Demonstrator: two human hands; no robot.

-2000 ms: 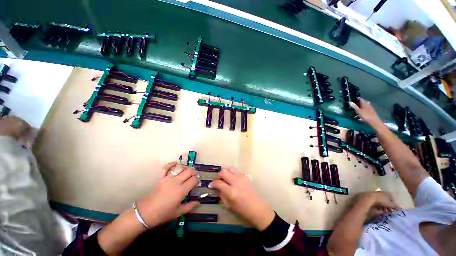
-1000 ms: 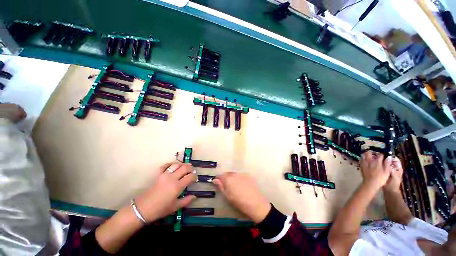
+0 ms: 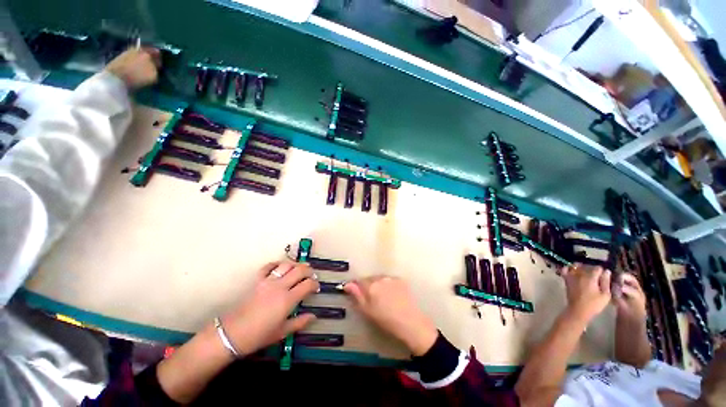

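Note:
A comb-shaped unit lies on the tan bench in front of me, its green circuit-board strip (image 3: 286,350) at the left and its dark oblong bodies (image 3: 320,340) pointing right. My left hand (image 3: 279,298) lies over the middle of the strip, fingers bent on it, and hides part of it. My right hand (image 3: 388,308) is at the free end of the second body from the top, thumb and forefinger pinched there. A small pale, shiny item (image 3: 340,285) shows at its fingertips; I cannot tell what it is.
Comb-shaped units lie behind at left (image 3: 163,147), centre (image 3: 358,175) and right (image 3: 493,298). More lie on the green conveyor (image 3: 414,119). A left coworker's sleeve (image 3: 60,167) reaches over the bench to the belt. A right coworker's hands (image 3: 589,290) work near dark stacked units (image 3: 661,294).
The left coworker's arm has come in and reached to the belt. The right coworker's hands have come together at the bench. My right hand has moved slightly up to the second body.

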